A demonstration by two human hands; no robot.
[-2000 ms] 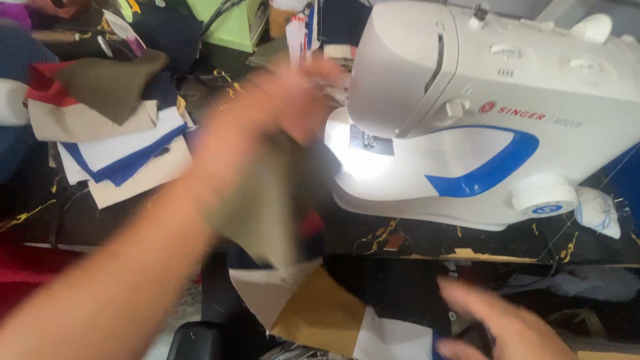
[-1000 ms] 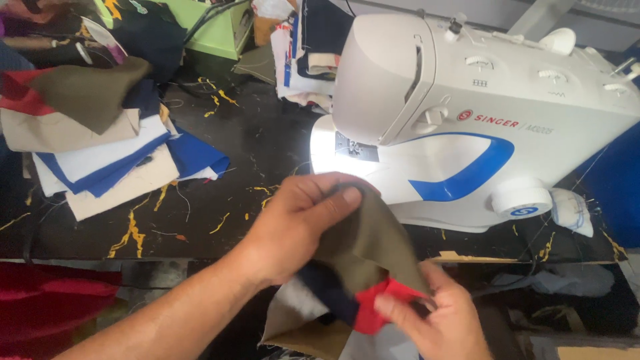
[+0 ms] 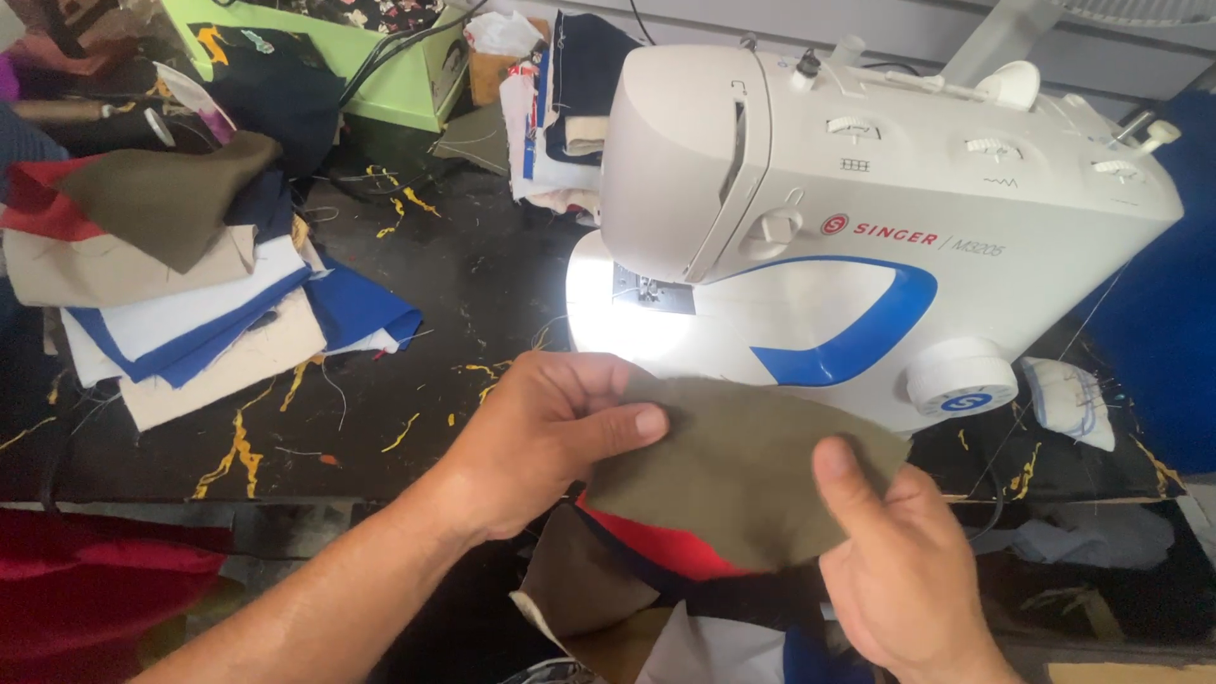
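Observation:
Between my two hands an olive fabric piece (image 3: 731,465) is spread in front of the sewing machine. My left hand (image 3: 560,437) pinches its left corner, thumb on top; my right hand (image 3: 893,551) grips its right end the same way. Red fabric (image 3: 665,541) shows under its lower edge, and joined-looking pieces in brown, tan, white and blue (image 3: 722,646) hang below. The white Singer sewing machine (image 3: 950,190) stands just beyond, its lamp lighting the needle plate (image 3: 655,290). Whether the olive piece is stitched to the red one is hidden.
A stack of cut fabric pieces (image 3: 209,275) lies at left on the black table (image 3: 380,446). Behind are a green box (image 3: 408,85) and more folded fabric (image 3: 589,85). A pincushion (image 3: 1069,399) sits right of the handwheel. Red cloth (image 3: 104,579) is at lower left.
Two seconds ago my hands were apart, with the left near the machine's needle end. Now both hold the olive piece, which has gone from bunched to spread flat over the past second.

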